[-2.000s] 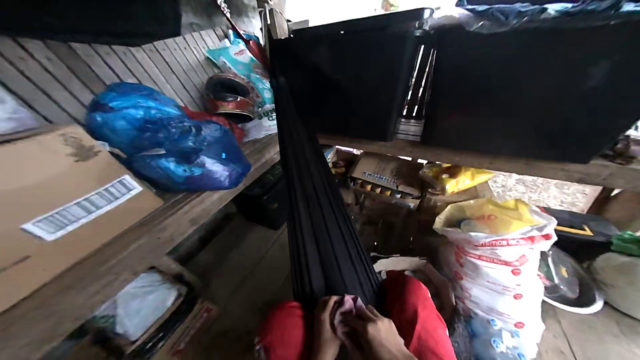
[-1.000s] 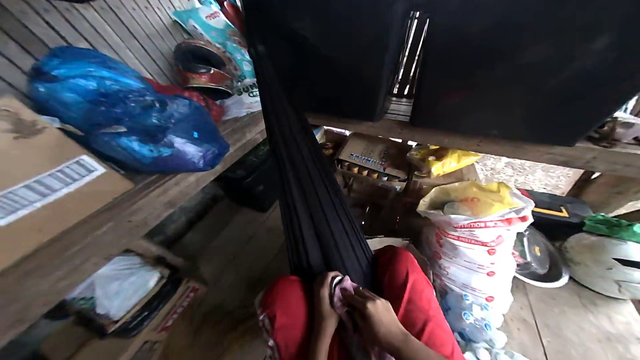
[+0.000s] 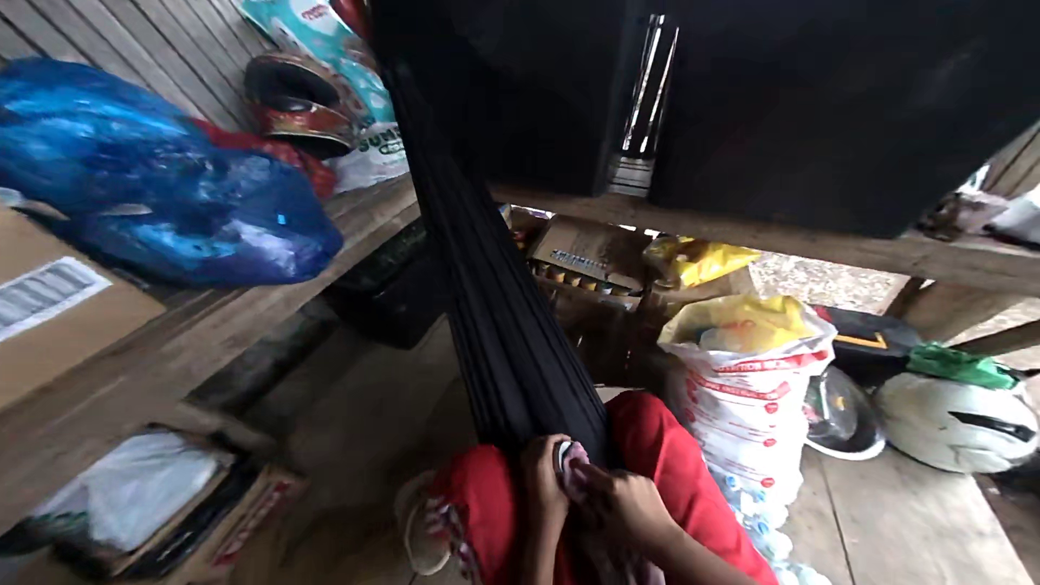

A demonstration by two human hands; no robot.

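Note:
Between the red-clad knees, my left hand [image 3: 546, 479] is closed around a small dark object with a pale rim [image 3: 561, 457], too small to name. My right hand [image 3: 621, 500] presses a pinkish cloth [image 3: 577, 473] against it, and more of the cloth hangs below, partly hidden by the right forearm. A long gathered black fabric [image 3: 512, 325], like a hammock end, stretches from upper left down to the lap, just beyond both hands.
Left, a wooden bench [image 3: 187, 341] bears a blue plastic bag [image 3: 154, 179], a cardboard box [image 3: 57, 301] and a helmet [image 3: 301, 106]. Right stand a white printed sack [image 3: 747, 398], a metal basin [image 3: 845, 414] and a white helmet [image 3: 959, 418]. Large black panels [image 3: 780, 106] are ahead.
The view has shifted somewhat to the right and down. Both hands stay together at the lap with the cloth; the dark, pale-rimmed object shows now and one second ago.

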